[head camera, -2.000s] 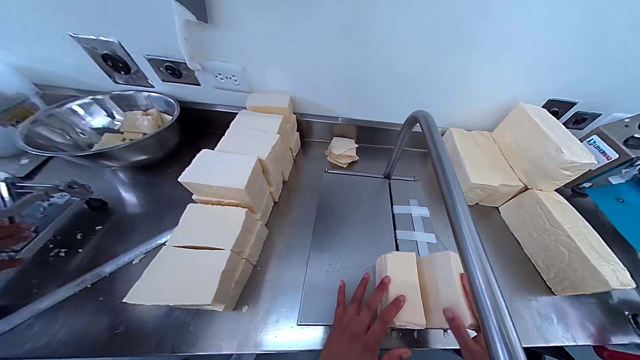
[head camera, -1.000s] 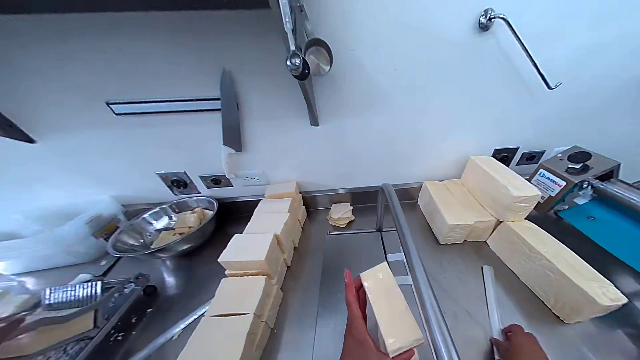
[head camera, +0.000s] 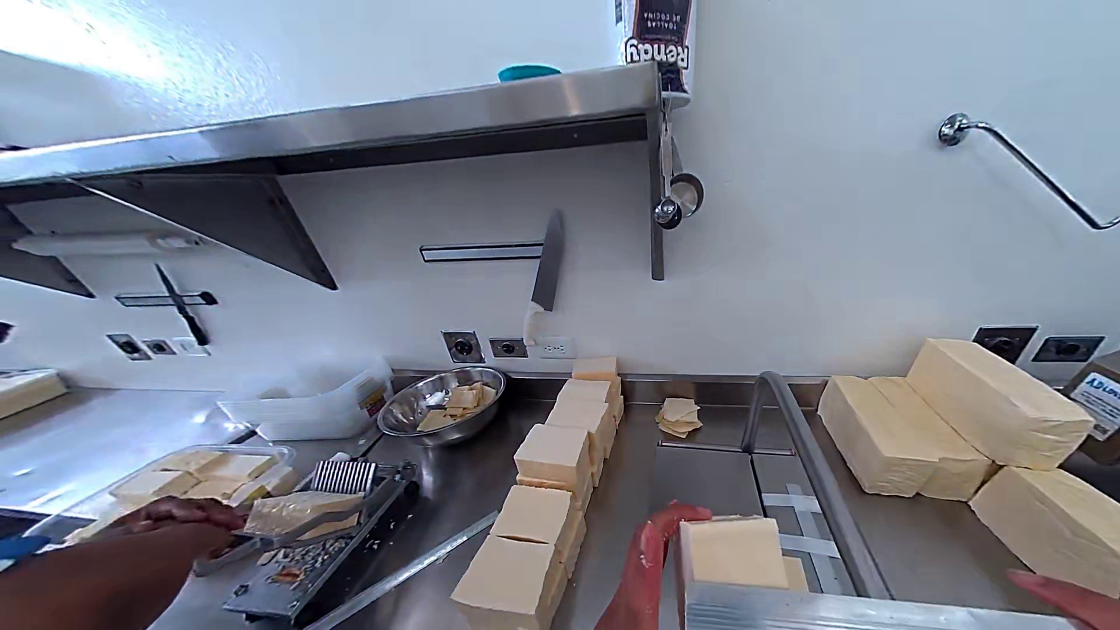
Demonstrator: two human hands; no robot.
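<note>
My left hand grips the left side of a pale yellow block of cheese, standing on the flat metal plate of a cutting station. A straight metal bar crosses the bottom of the view, close to the block's near side. At the lower right edge, only part of my right hand shows, at the bar's right end; its grip is mostly out of view. A curved steel tube arches over the plate. To the left runs a row of cut blocks; large uncut blocks are at the right.
Thin cheese slices lie behind the plate. A steel bowl holds cheese pieces. At left, a co-worker's hand is at a cheese block beside a slicer and plastic tub. A metal strip lies between.
The block that my left hand held up is now down at the plate. The metal bar has come from the right of the tube to the near side of the block. The view has swung up and left.
</note>
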